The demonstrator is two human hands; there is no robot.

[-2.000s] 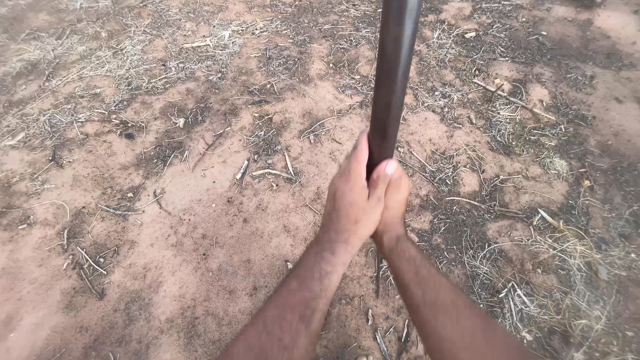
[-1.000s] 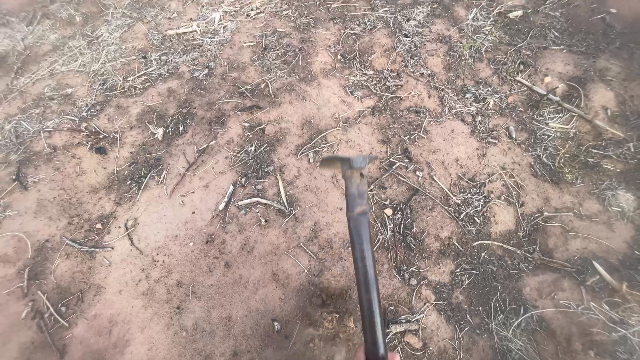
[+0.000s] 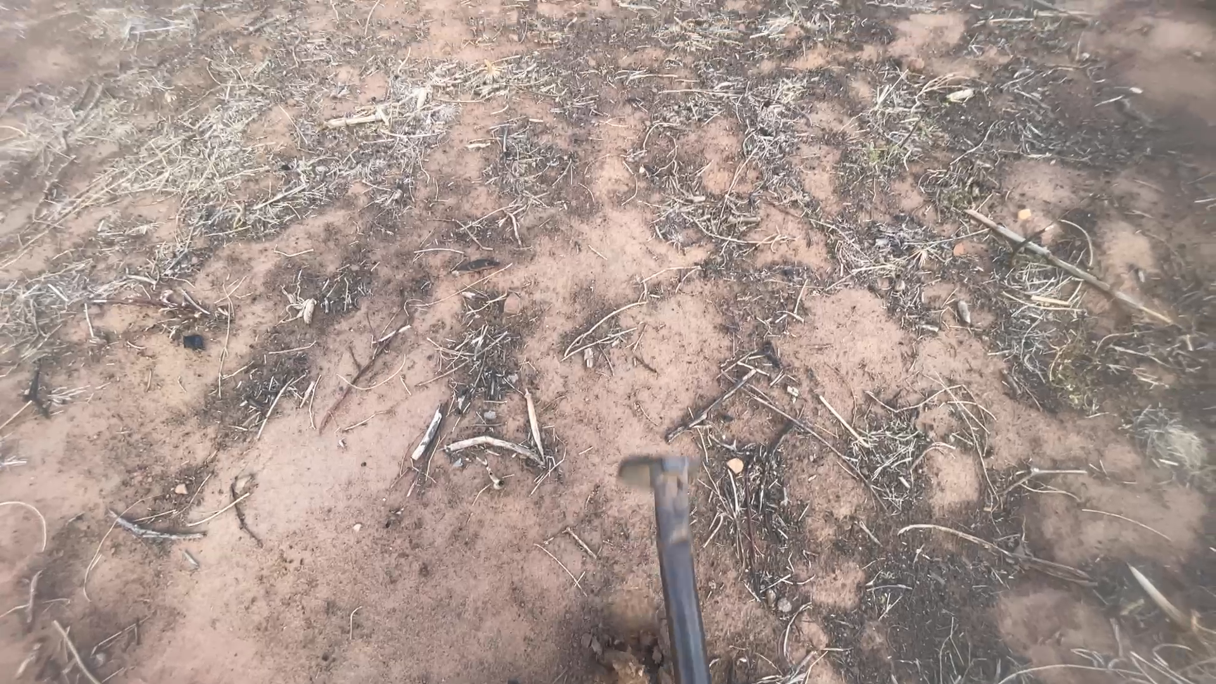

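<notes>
A long-handled digging tool, a hoe or mattock by its shape, reaches into view from the bottom edge, right of centre. Its dark handle (image 3: 681,589) slants slightly leftward toward the top, where a short worn metal head (image 3: 658,468) sits crosswise. Below and left of the head, a small patch of loosened soil (image 3: 627,655) shows at the bottom edge. Neither of my hands is visible; the lower part of the handle lies outside the frame.
Reddish bare soil (image 3: 456,579) is scattered with dry grass (image 3: 380,142), short twigs and dark plant litter. A longer dry stalk (image 3: 1069,266) lies at the right, and a small black lump (image 3: 194,341) at the left.
Two seconds ago both my hands held the handle upright in view; now they are out of sight. Since one second ago the tool's head has shifted lower in view.
</notes>
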